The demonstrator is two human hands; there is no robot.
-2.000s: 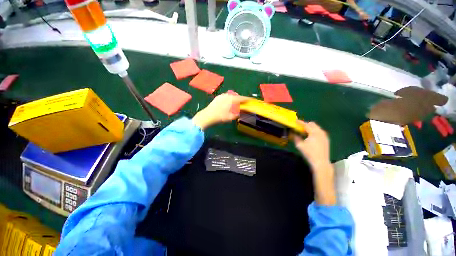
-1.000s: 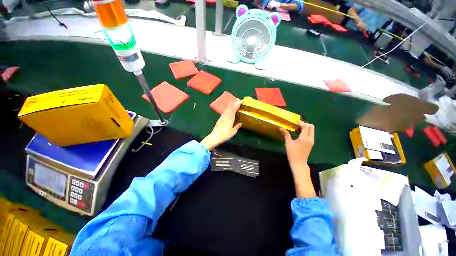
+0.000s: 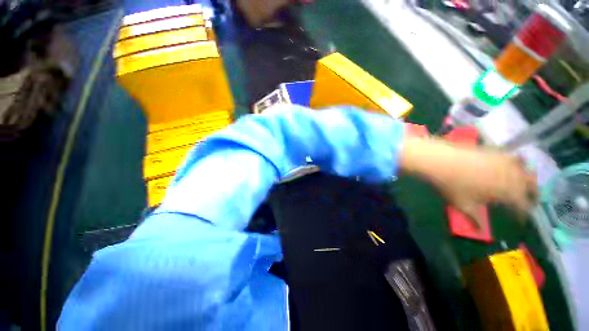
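My left hand [image 3: 481, 184] is blurred, stretched out over the green surface above red squares [image 3: 470, 223]. Its thumb and fingers look apart, with nothing seen in them. My right hand is out of the picture. A closed yellow box [image 3: 510, 291] stands on the green surface at the lower right, cut off by the bottom edge, with no hand on it. Another closed yellow box [image 3: 355, 87] rests on the scale [image 3: 298, 94], which is partly hidden behind my blue sleeve. Black cards [image 3: 410, 291] lie on the black mat [image 3: 342, 284].
Finished yellow boxes [image 3: 177, 90] stand in a row at the upper left. Small yellow strips [image 3: 376, 238] lie on the mat. The signal tower light [image 3: 516, 61] rises at the upper right, above the mint fan [image 3: 573, 200]. Part of a person [image 3: 261, 10] shows at the top.
The view has swung left, bringing the finished boxes into full sight. The yellow box held by both hands has been let go and stands closed. My right hand has left the picture.
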